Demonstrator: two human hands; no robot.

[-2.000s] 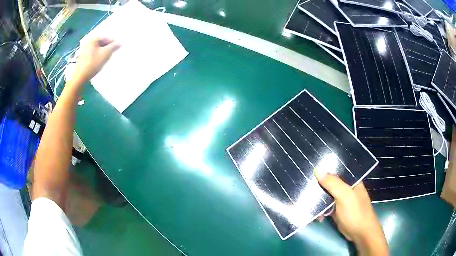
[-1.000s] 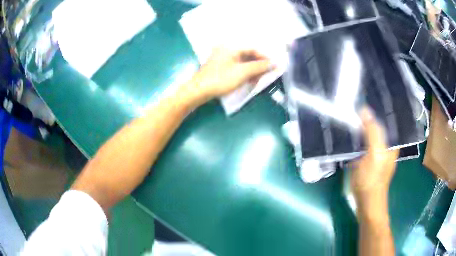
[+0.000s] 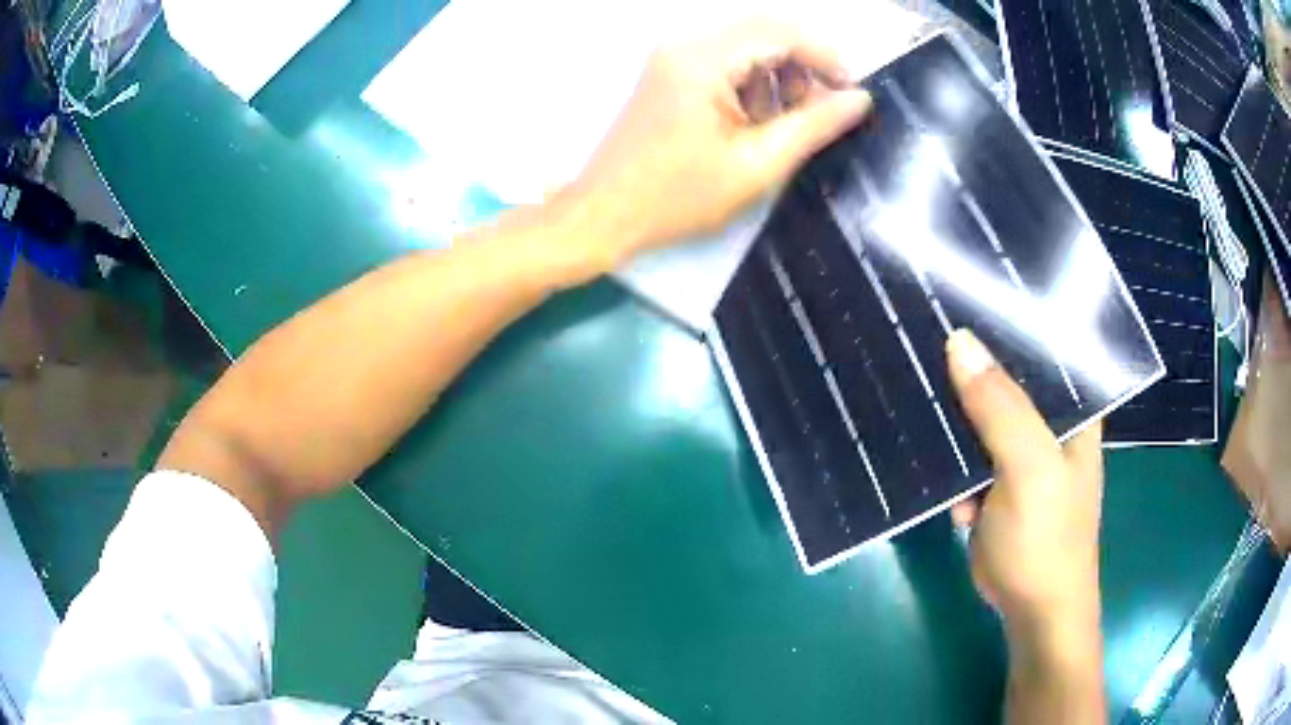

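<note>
A black solar panel (image 3: 906, 305) with silvery lines and a white edge is tilted above the table. My right hand (image 3: 1026, 496) holds its lower right edge, thumb on the glossy face and fingers underneath. A white foam sleeve (image 3: 489, 85) lies against the panel's upper left edge, and part of it shows below my left wrist. My left hand (image 3: 708, 142) has thumb and fingers pinched at the meeting line of sleeve and panel, seemingly on the sleeve's edge; the exact grip is hidden. The panel's back is hidden.
More foam (image 3: 248, 36) lies at the upper left, with loose white cords (image 3: 113, 50) beside it. Loose solar panels (image 3: 1083, 71) are heaped at the upper right with a coiled white cable (image 3: 1215, 213). Brown cardboard (image 3: 1260, 439) stands at the right edge. The green table (image 3: 595, 496) has a curved near edge.
My left hand has moved from the far-left foam to the panel, bringing a sleeve rightward. My right hand has tilted the panel, and its left edge now meets the sleeve.
</note>
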